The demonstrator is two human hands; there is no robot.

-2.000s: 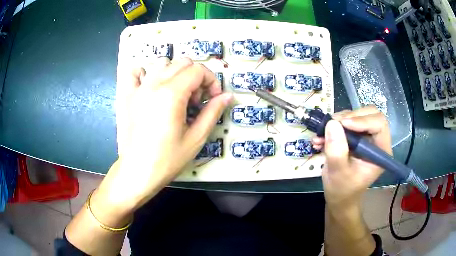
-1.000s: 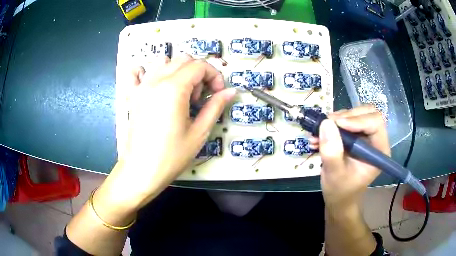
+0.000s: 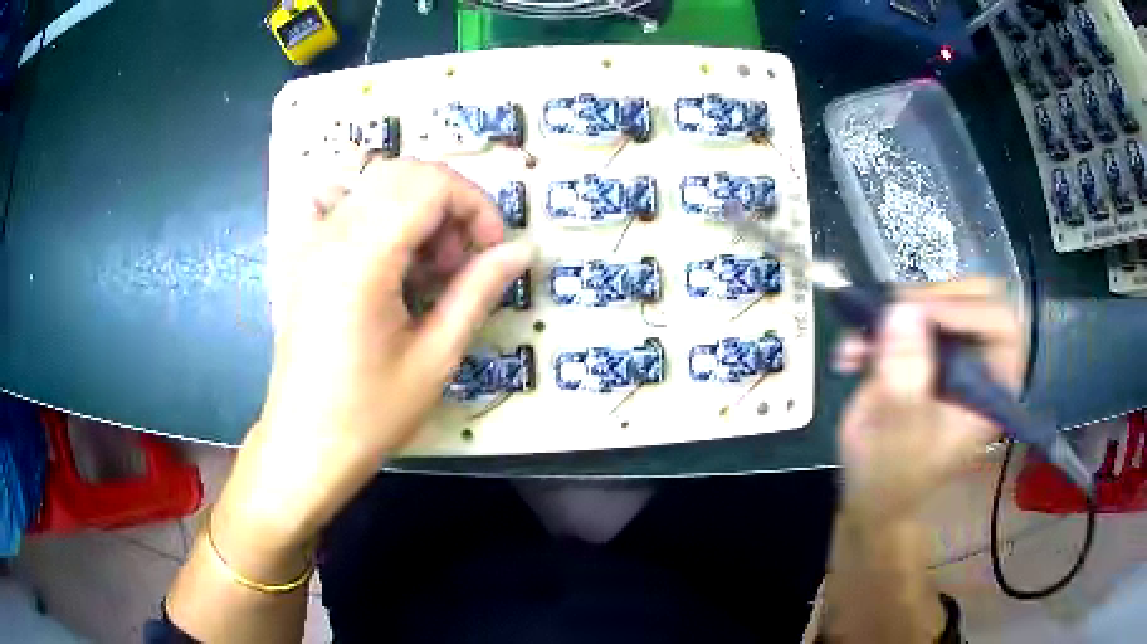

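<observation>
My right hand, blurred, is closed around the dark handle of the soldering iron. The iron's blurred tip end is over the right column of circuit boards, near the second row; contact cannot be told. My left hand is over the left part of the cream fixture, thumb and forefinger curled towards each other. No wire shows clearly between them. The left hand hides several boards. Thin reddish lead wires stick out from the visible boards.
A clear tub with silvery bits stands right of the fixture. Another loaded fixture lies far right. A wire grille and a yellow device are behind. The black iron cord loops at lower right. Red stools stand below the bench.
The iron has moved right, away from the left fingertips. The thin silvery strand seen at those fingertips no longer shows clearly. The whole view has shifted, so the fixture appears further left.
</observation>
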